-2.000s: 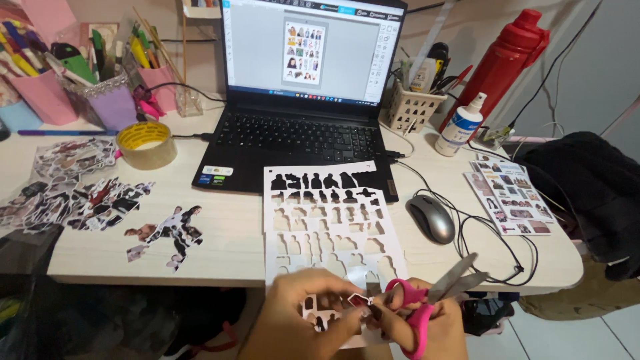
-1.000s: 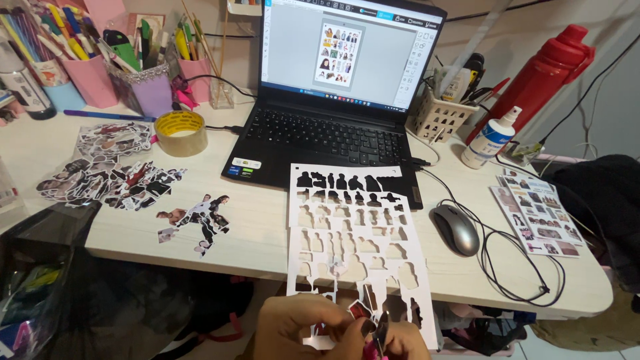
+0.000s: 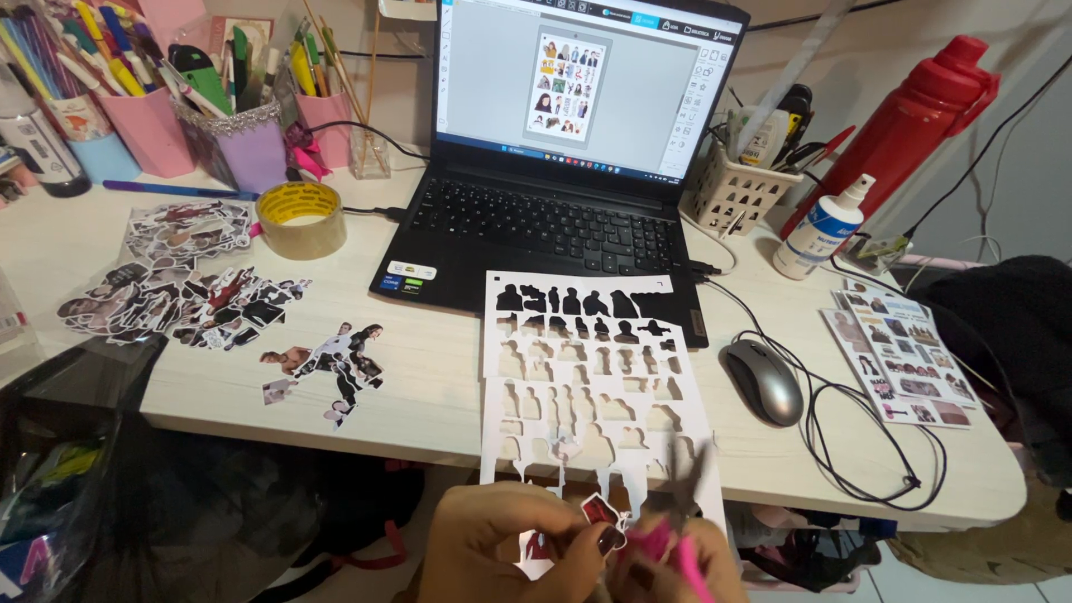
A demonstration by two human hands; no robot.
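My left hand (image 3: 515,544) pinches a small cut-out sticker (image 3: 603,512), dark red with a white border, between thumb and finger. Close against it at the right, my right hand (image 3: 678,565) holds pink-handled scissors (image 3: 688,486), their blurred blades pointing up and away. Beneath both hands lies a white sheet with cut-out silhouettes (image 3: 494,335), overlapping the laptop's front edge and reaching over the table's near edge. Loose cut-out stickers (image 3: 335,360) lie left of the sheet, with a larger pile (image 3: 226,306) farther left.
An open laptop (image 3: 536,218) stands behind the sheet. Left of it are a tape roll (image 3: 300,219) and pen cups (image 3: 230,142). To the right are a computer mouse (image 3: 762,381) with coiled cable, printed sticker sheets (image 3: 909,352), a spray bottle (image 3: 821,226) and a red bottle (image 3: 904,126).
The scissors stood out to the right two seconds ago, were mostly hidden by the hands one second ago, and now point upward. The left hand keeps holding a small sticker.
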